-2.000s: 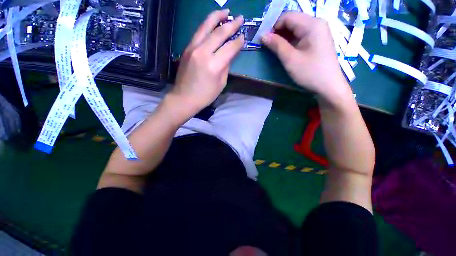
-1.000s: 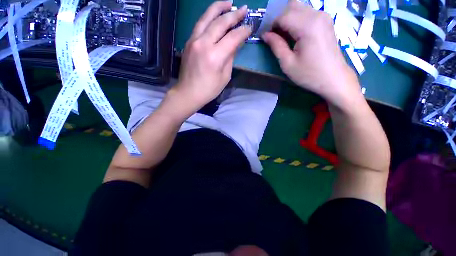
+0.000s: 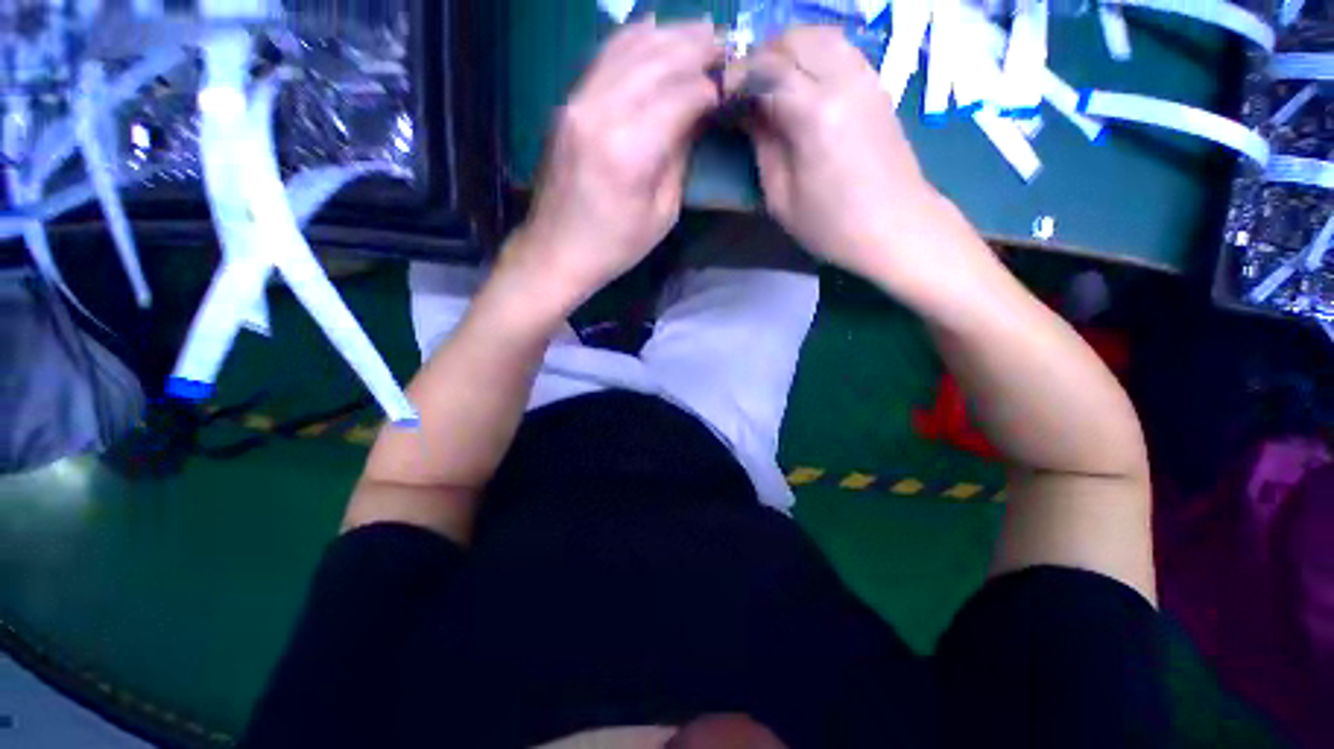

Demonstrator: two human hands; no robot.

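My left hand (image 3: 622, 154) and my right hand (image 3: 819, 147) are close together at the top middle, over the bench's front part. Their fingertips nearly meet and are blurred. A small dark circuit board (image 3: 735, 91) shows faintly between the fingers; most of it is hidden. My left hand grips it. My right thumb and fingers are pinched at its right side; whether they hold the board or its cable cannot be told. Flat white ribbon cables with blue ends (image 3: 1010, 88) lie in a pile beyond and right of my right hand.
A dark board tray (image 3: 465, 132) stands at left, with white ribbon cables (image 3: 329, 322) hanging over its front edge. More boards with cables (image 3: 1273, 234) are at the far right. A red stool (image 3: 954, 417) and purple cloth (image 3: 1258, 571) are below the bench at right.
My right hand has moved left, against my left fingertips. The grey-white cable strip seen earlier between my hands no longer shows clearly. The view has shifted slightly and is more blurred.
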